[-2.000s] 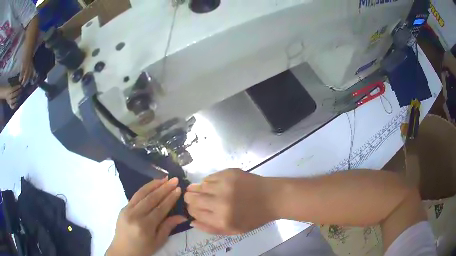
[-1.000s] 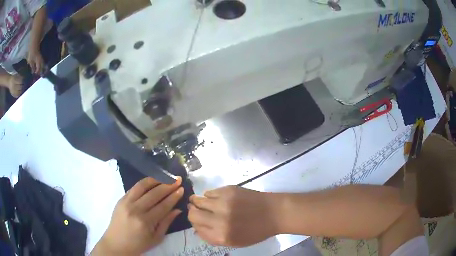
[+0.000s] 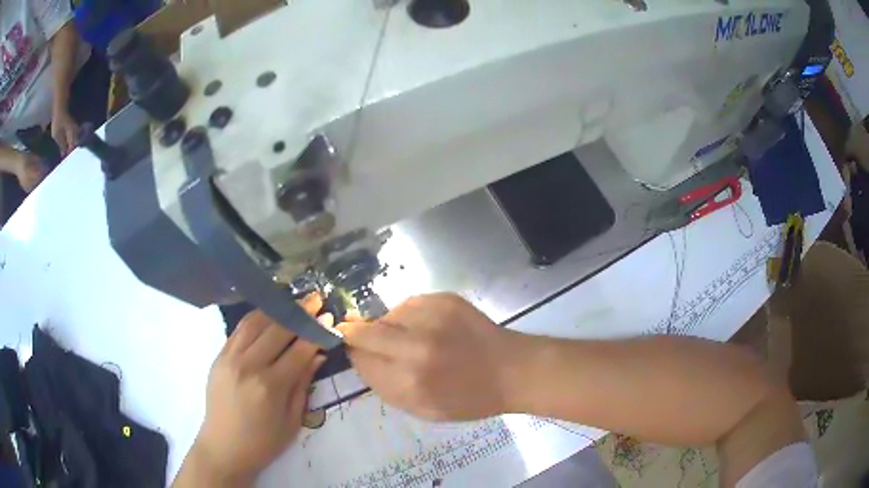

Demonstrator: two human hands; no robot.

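Note:
A dark fabric piece lies under the head of the white sewing machine, mostly hidden by my hands and the grey-blue guard. My left hand presses on the fabric left of the presser foot, fingertips close to it. My right hand has its fingertips bent together on the fabric edge just in front of the presser foot. The needle point itself cannot be made out.
A black smartphone-like rectangle lies on the metal bed. Red-handled snips and a yellow-and-black tool are at right. A dark fabric pile lies at left. A cardboard box stands at lower right. Another person's arm shows upper left.
Both hands have moved up and away from me, closer to the presser foot. The fabric has moved further under the head, and less of it shows on my side.

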